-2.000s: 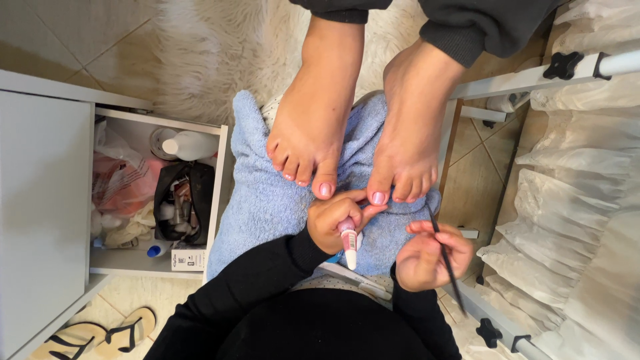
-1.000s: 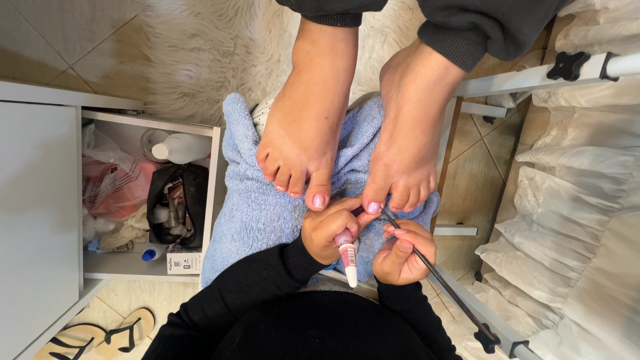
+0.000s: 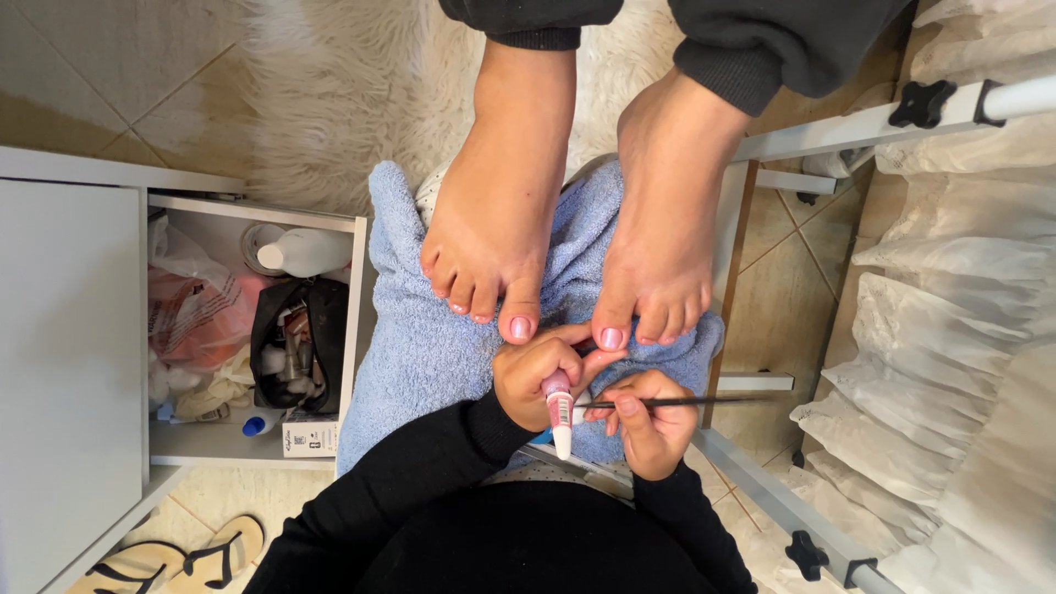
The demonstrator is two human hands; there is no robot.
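My left hand (image 3: 540, 375) is closed on a small pink tube with a white nozzle (image 3: 558, 412), which points down toward me. Its fingers reach under the big toe of another person's foot (image 3: 660, 214). In my right hand (image 3: 652, 421) is a thin dark brush-like tool (image 3: 701, 402), held nearly level, its left end beside the tube; the tip is too small to make out. The person's other foot (image 3: 503, 206) rests on a blue towel (image 3: 421, 363). Both big toenails look shiny and pale pink.
At the left an open drawer (image 3: 360, 330) holds a black pouch (image 3: 330, 330), a white bottle (image 3: 309, 252), plastic bags and a small box (image 3: 309, 437). Flip-flops (image 3: 223, 553) lie at lower left. A white metal frame (image 3: 775, 487) and ruffled white fabric (image 3: 949, 330) stand at the right.
My right hand has moved the tool away from the person's big toe, back toward the tube, and the tool now lies nearly level. My left hand still holds the tube.
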